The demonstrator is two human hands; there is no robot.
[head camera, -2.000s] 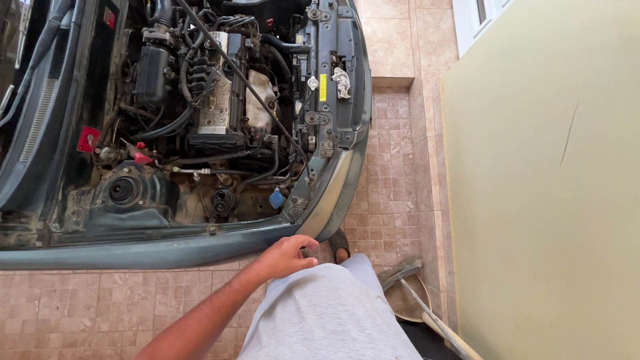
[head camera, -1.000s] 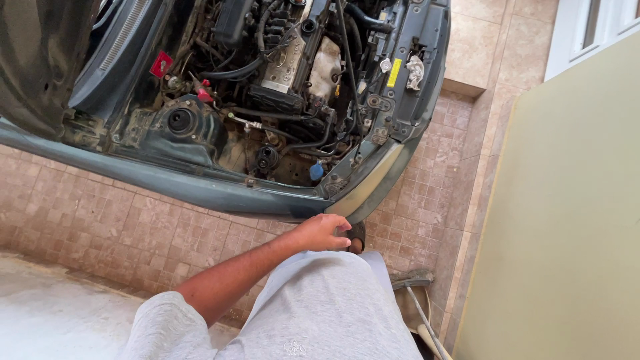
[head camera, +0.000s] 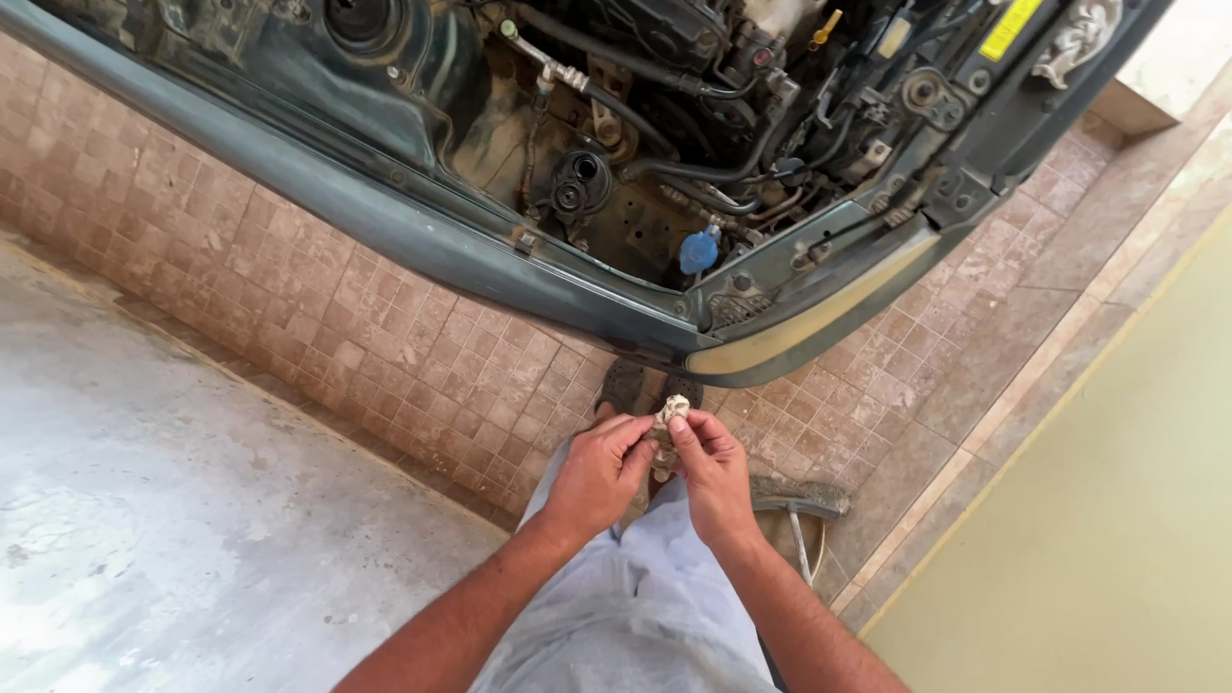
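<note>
Both hands hold a small crumpled, dirty whitish piece, perhaps cloth or paper (head camera: 675,412), in front of my body. My left hand (head camera: 599,472) pinches its left side between thumb and fingers. My right hand (head camera: 710,472) grips its right side, thumb on top. The fingers hide part of it. Beyond the hands lies the open engine bay of a car, with its dark green fender (head camera: 385,217) and a blue reservoir cap (head camera: 699,251) near the front corner. Another crumpled whitish piece (head camera: 1080,38) rests on the front crossmember at the upper right.
My shoes (head camera: 623,384) stand on the tiled floor (head camera: 404,366) close to the bumper corner (head camera: 818,337). A broom head (head camera: 801,496) lies right of my legs. A pale yellow wall (head camera: 1088,520) rises at the right; a grey surface (head camera: 192,462) spans the lower left.
Both hands are now together in front of me on the crumpled piece; earlier only one hand showed, near the bumper corner. The view has shifted closer to that corner.
</note>
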